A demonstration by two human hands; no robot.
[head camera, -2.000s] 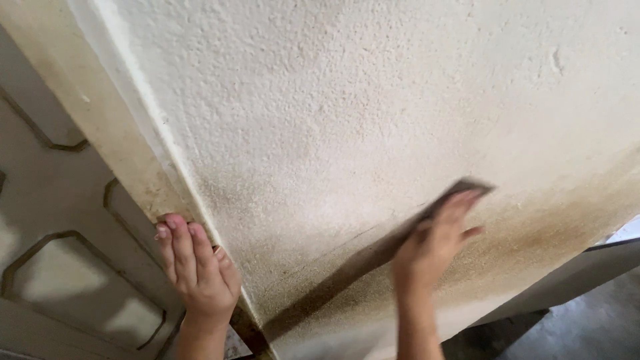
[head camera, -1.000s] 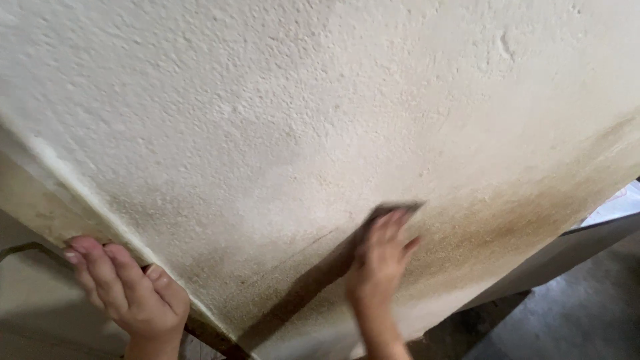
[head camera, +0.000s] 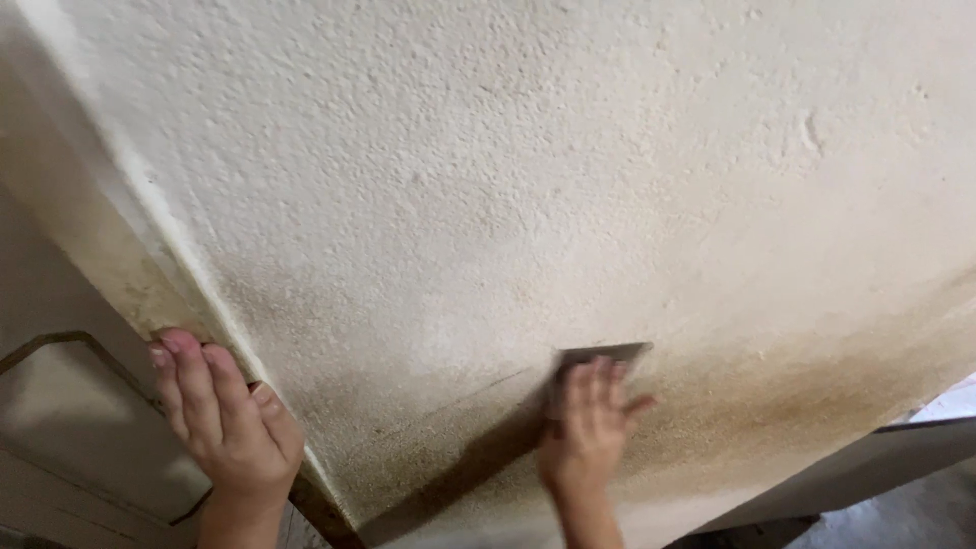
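My right hand (head camera: pixel 591 427) presses a dark, flat, thin-edged piece (head camera: pixel 602 353), perhaps sandpaper or a scraper, against the lower part of a textured off-white wall (head camera: pixel 488 191). Its palm and fingers lie over most of the piece, so the full shape is hidden. The wall around it has brown stains, and the hand casts a long shadow down to the left. On the left, my left hand (head camera: pixel 229 419) rests with its fingers on the stained frame (head camera: pixel 145 267) beside the wall's edge and holds no tool that I can see.
A panelled door (head camera: pixel 91 419) with dark grooved outlines is beyond the frame at the left. At the lower right, past the wall's edge, are a grey panel or ledge (head camera: pixel 831 473) and a grey floor (head camera: pixel 907 507).
The right hand and the flat piece were blurred and slanted two seconds ago; the piece's top edge now lies nearly level. The left hand stays on the frame. The view has shifted.
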